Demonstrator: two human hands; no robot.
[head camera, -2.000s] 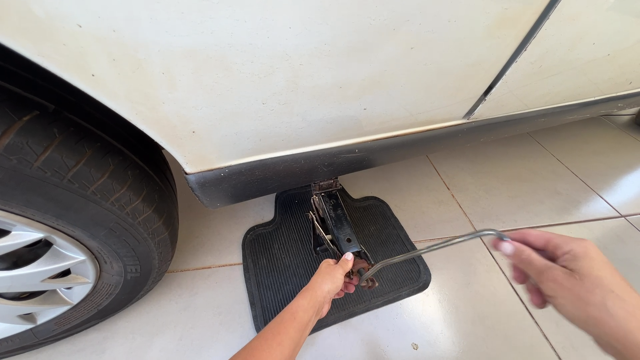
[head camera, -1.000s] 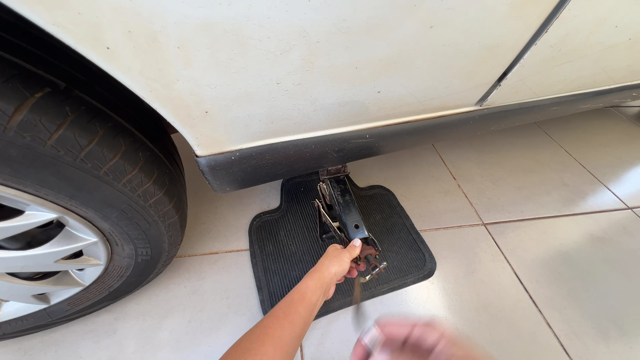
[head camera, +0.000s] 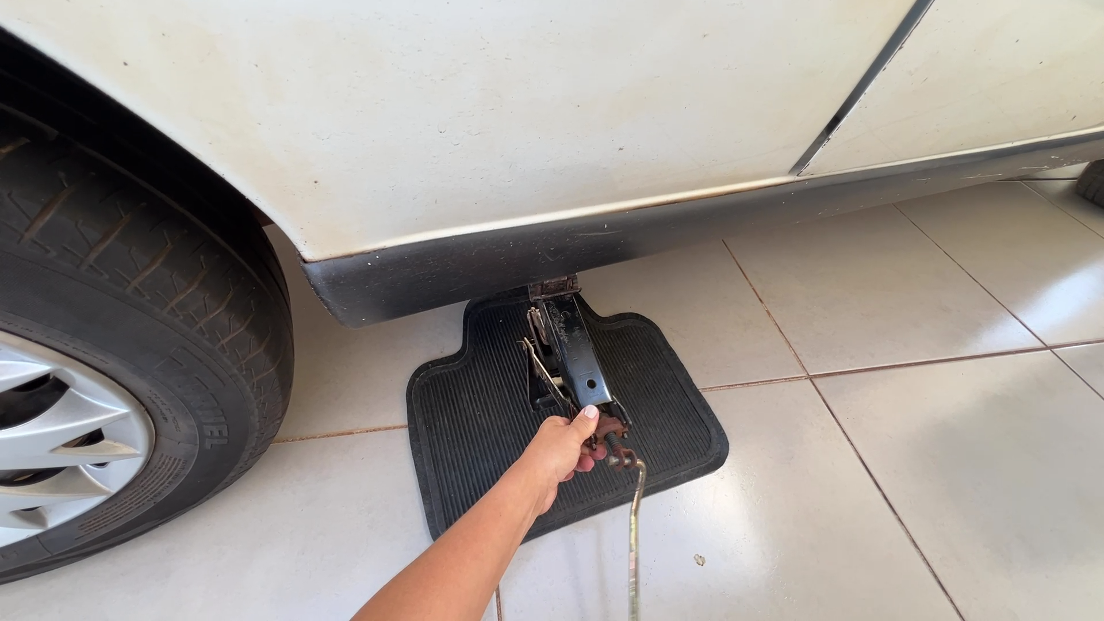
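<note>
A black scissor jack (head camera: 576, 349) stands on a ribbed black rubber car mat (head camera: 483, 431), its rusty top against the underside of the car's dark sill (head camera: 466, 259). My left hand (head camera: 571, 444) grips the jack's near end beside the rusty screw joint, thumb on the metal arm and fingers curled below. Hooked to that joint is a bent metal crank rod (head camera: 636, 535), which runs down out of the bottom of the view. My right hand is out of view, and so is the rod's lower end.
The car's front or rear wheel, a black tire (head camera: 233, 362) with a silver hubcap (head camera: 78, 431), is at the left. A pale body panel (head camera: 517, 112) spans the top. Light floor tiles (head camera: 931, 448) surround the mat. Part of another tire (head camera: 1092, 182) shows at the far right.
My right hand, on the crank rod at the right two seconds ago, moved down and left and has left the view. The rod has swung to point downward. My left hand stays on the jack.
</note>
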